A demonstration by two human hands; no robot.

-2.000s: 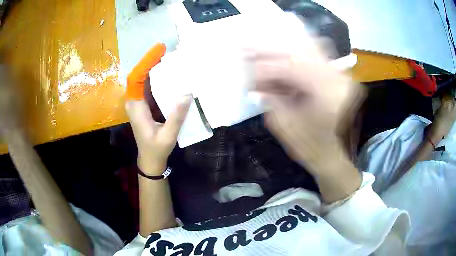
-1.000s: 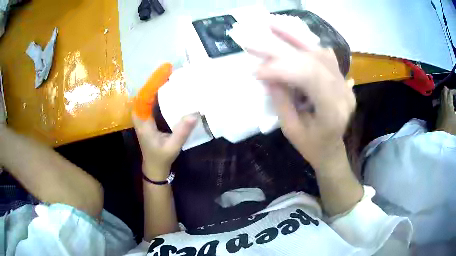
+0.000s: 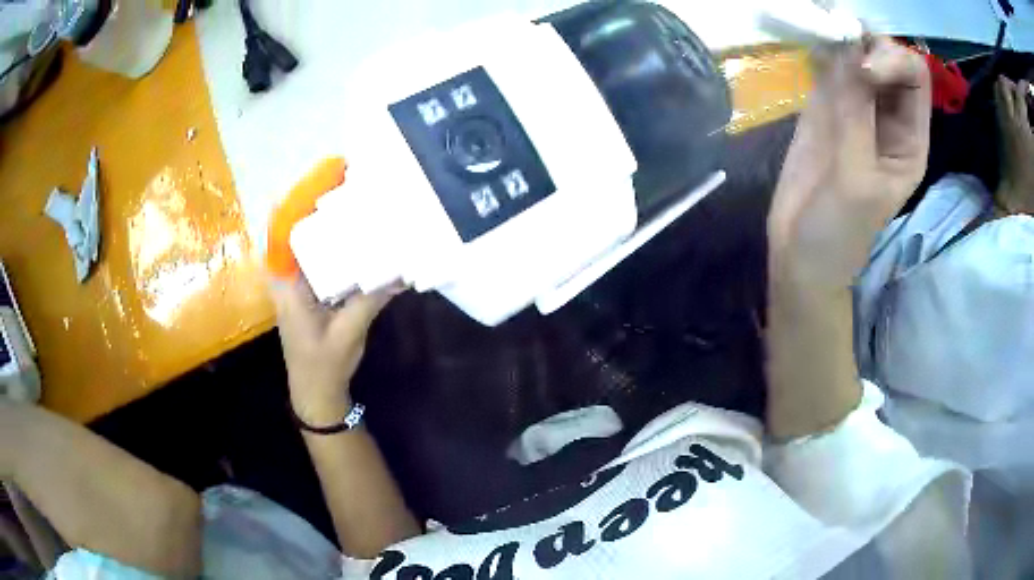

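A white security camera (image 3: 590, 147) is held over the lap at the bench edge, tilted, with its black lens panel (image 3: 474, 154) facing up. Its black rounded end (image 3: 652, 96) points to the upper right, and a long white strip (image 3: 635, 244) runs beside that end. My left hand (image 3: 323, 329), with an orange finger cot (image 3: 304, 210), grips the narrower white end at the left. My right hand (image 3: 850, 170) is raised to the right, away from the camera, its fingers closed on a white cloth (image 3: 811, 20), which is slightly blurred.
Black cable connectors (image 3: 267, 57) lie on the pale mat at the upper left. A crumpled grey-white rag (image 3: 79, 215) lies on the orange bench (image 3: 170, 329). Another person's arm (image 3: 102, 487) is at lower left, another's sleeve (image 3: 941, 283) at right. A red object (image 3: 944, 85) is at upper right.
My right hand has moved off the camera to the right with the cloth. The camera has turned, so its lens panel and black end show fully.
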